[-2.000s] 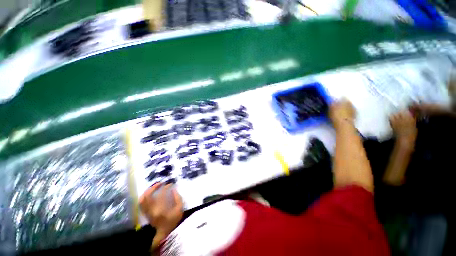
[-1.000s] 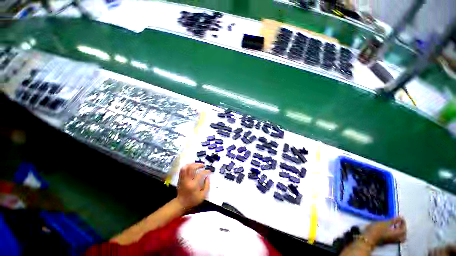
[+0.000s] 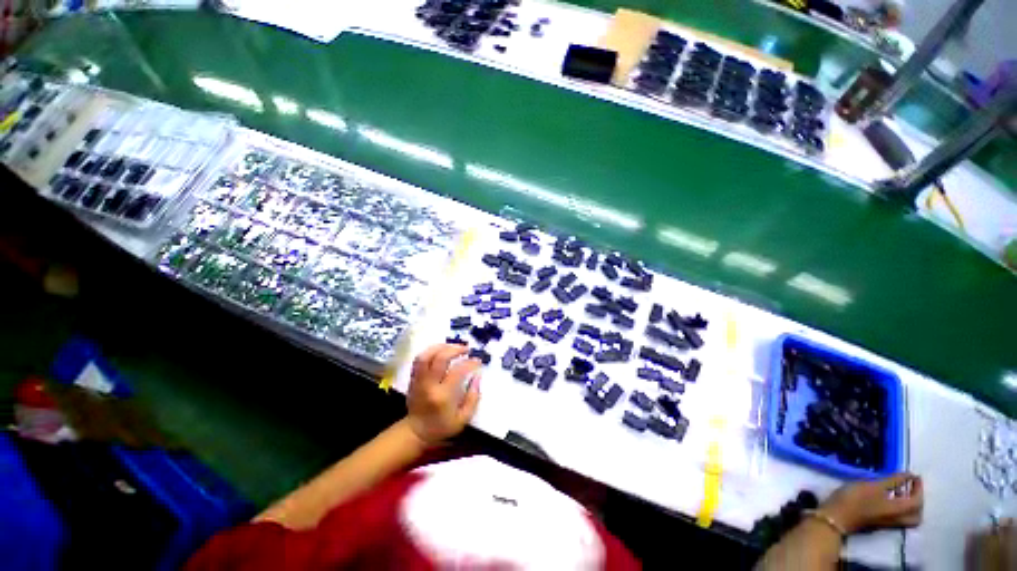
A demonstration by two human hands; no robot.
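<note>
My left hand (image 3: 443, 393) rests at the near left edge of the white work area, fingers curled, beside the nearest black units; whether it holds something cannot be told. My right hand (image 3: 883, 504) is at the near right corner of the blue bin (image 3: 777, 441), with a small light spot at its fingertips that is too small to name. The bin holds many loose black housings (image 3: 839, 415). Part-assembled black units (image 3: 603, 342) lie in small clusters in rows on the white surface. The clear compartment tray (image 3: 296, 257) of green and silver boards lies left of them.
A second clear tray (image 3: 112, 184) with black units lies farther left. A dark pile (image 3: 786, 515) sits near my right wrist. Yellow tape (image 3: 710, 485) borders the work area. The green conveyor (image 3: 535, 156) runs beyond, with another white table behind it. Blue crates (image 3: 167, 491) stand on the floor at lower left.
The view has swung from a tilted, blurred one to a steadier one. My right hand has moved from the bin's right side to its near right corner. My left hand stays near the units.
</note>
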